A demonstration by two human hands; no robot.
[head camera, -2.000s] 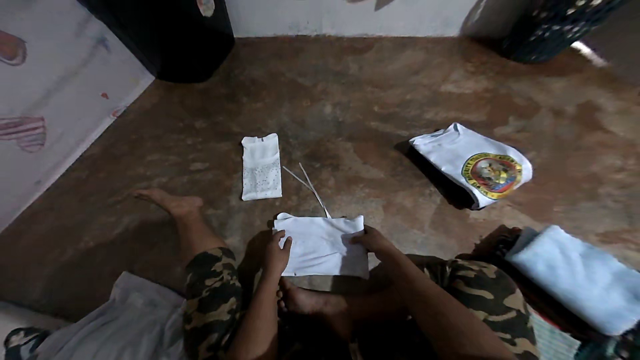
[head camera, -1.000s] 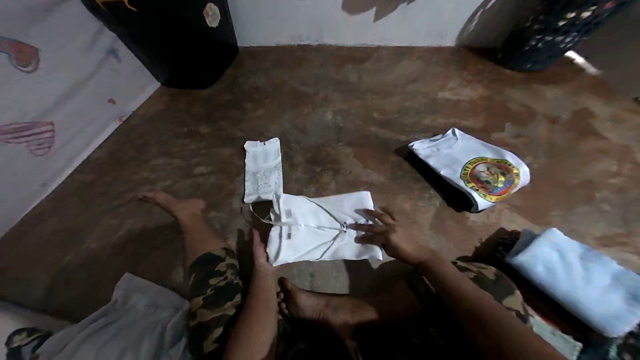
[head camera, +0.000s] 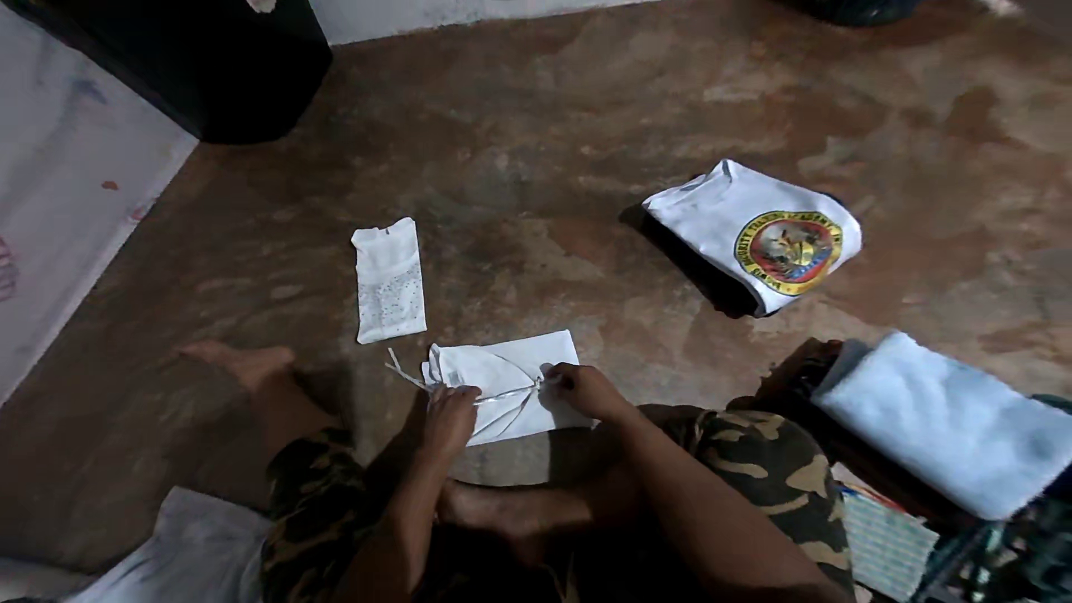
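Observation:
A folded white cloth garment (head camera: 507, 427) with a drawstring lies on the floor before my crossed legs. My left hand (head camera: 452, 414) rests on its left part, over the string, whose loose ends (head camera: 405, 370) stick out to the left. The fingers of my right hand (head camera: 578, 387) pinch the garment near the point where the string gathers it. Just beyond, to the left, a small folded white cloth with dark specks (head camera: 390, 285) lies flat. Farther off at the right is a folded white shirt (head camera: 712, 213) with a round printed emblem.
A light blue folded towel (head camera: 946, 419) tops a pile of cloths by my right knee. Grey cloth (head camera: 180, 553) lies at lower left. A black container (head camera: 243, 75) stands against the wall at upper left, and a dark basket (head camera: 867, 8) shows at the top right edge.
The garment showed a plain face two seconds ago, with the string stretched beyond it; now the string crosses its top and its ends point left. My left hand has moved onto the garment.

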